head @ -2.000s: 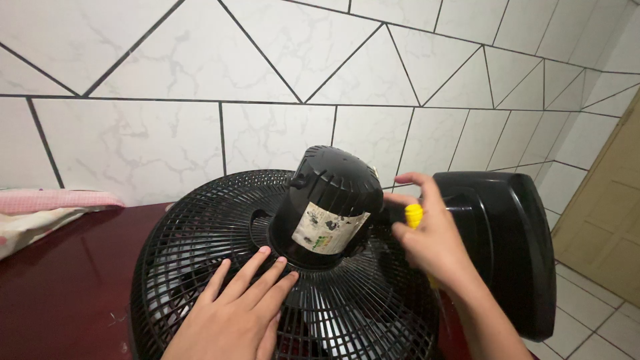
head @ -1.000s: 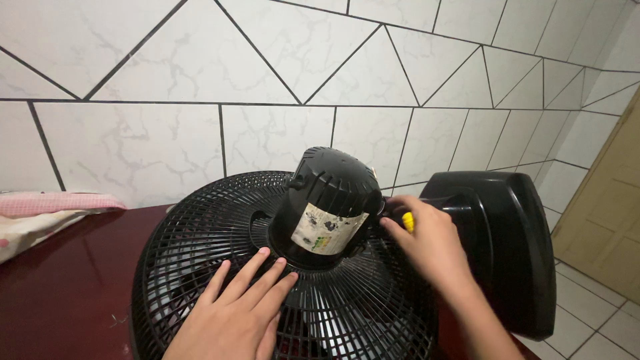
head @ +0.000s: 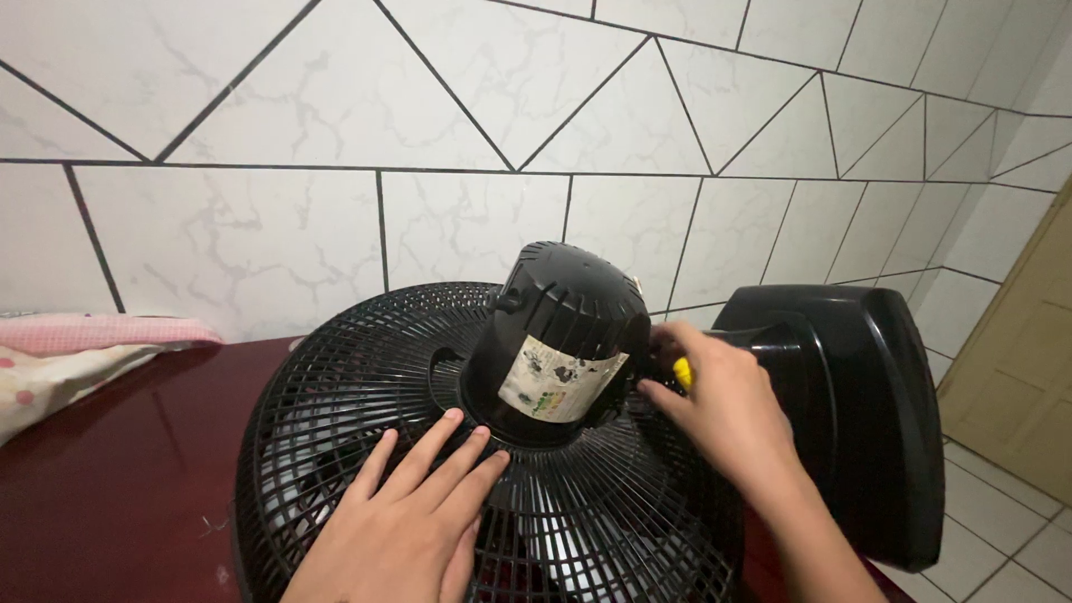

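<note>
A black plastic fan lies with its grille (head: 377, 343) down on the table and its motor housing (head: 578, 310) pointing up. A worn paper label (head: 561, 381) is stuck on the housing. My left hand (head: 419, 502) rests flat on the grille, fingers spread, their tips by the housing's foot. At the housing's right side, my right hand (head: 729, 402) curls around a small yellow object (head: 682, 373), perhaps a tool handle; most of it is hidden by the fingers. Behind that hand stands the fan's black base (head: 854, 419), joined by a short neck.
The dark red table (head: 126, 469) carries the fan. A pink and white cloth (head: 92, 352) lies on its left back part. A tiled wall (head: 469, 226) rises right behind the fan. A beige door (head: 1017, 360) and floor tiles show at the right.
My right hand has moved left to the side of the motor housing, and its fingers have closed in around the yellow object. The left hand and the fan have stayed put.
</note>
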